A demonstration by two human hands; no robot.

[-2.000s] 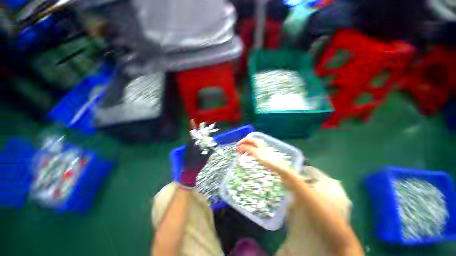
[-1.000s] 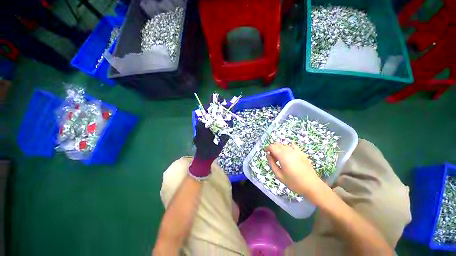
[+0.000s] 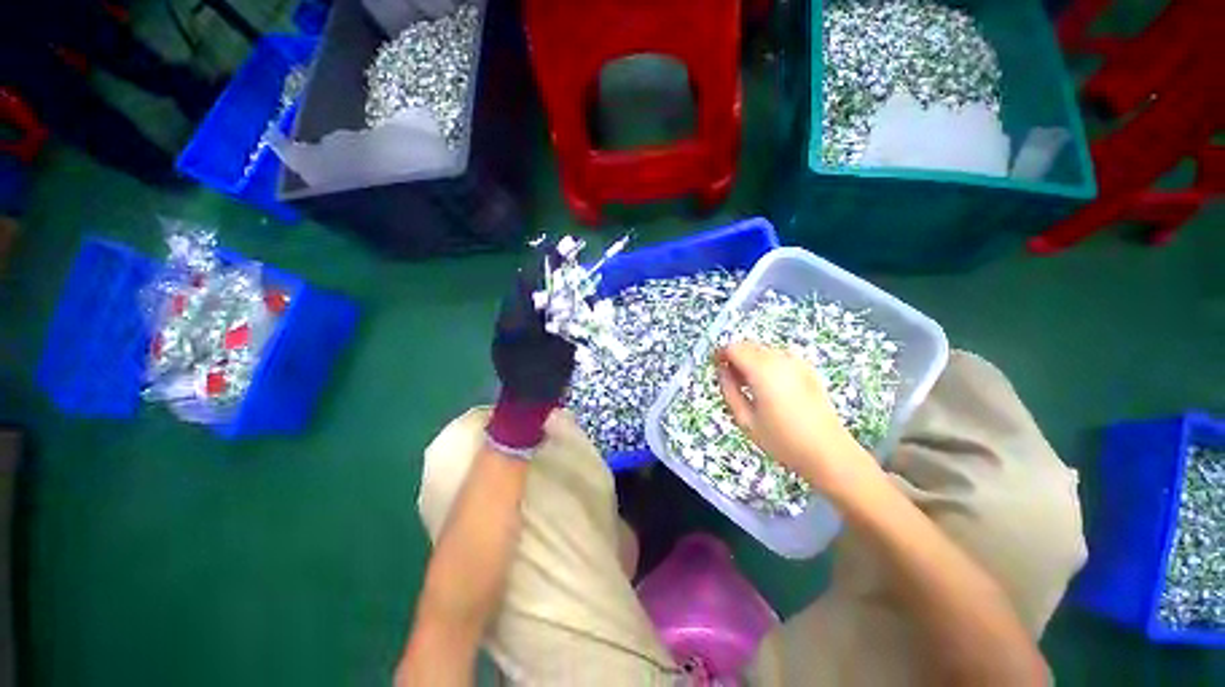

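Note:
My left hand (image 3: 533,352), in a dark glove with a maroon cuff, is closed around a bunch of small white parts (image 3: 575,298) with thin stems, above the blue crate's left side. The blue crate (image 3: 692,251) holds a heap of similar white parts. A translucent clear tub (image 3: 918,322) rests tilted on the crate's right part and by my right thigh, full of white-and-green parts. My bare right hand (image 3: 777,389) is over the heap in the tub, fingertips bent down at the parts. Whether it pinches a part cannot be told.
A dark grey crate (image 3: 403,201), a red stool (image 3: 645,168) and a green crate (image 3: 940,195) stand ahead. A blue crate with bagged parts (image 3: 215,336) is at left, another blue crate (image 3: 1135,523) at right. A pink stool (image 3: 705,611) is between my legs.
The view has tilted down since two seconds ago. My left hand has turned slightly, with its bunch looking smaller. My right hand stays over the tub.

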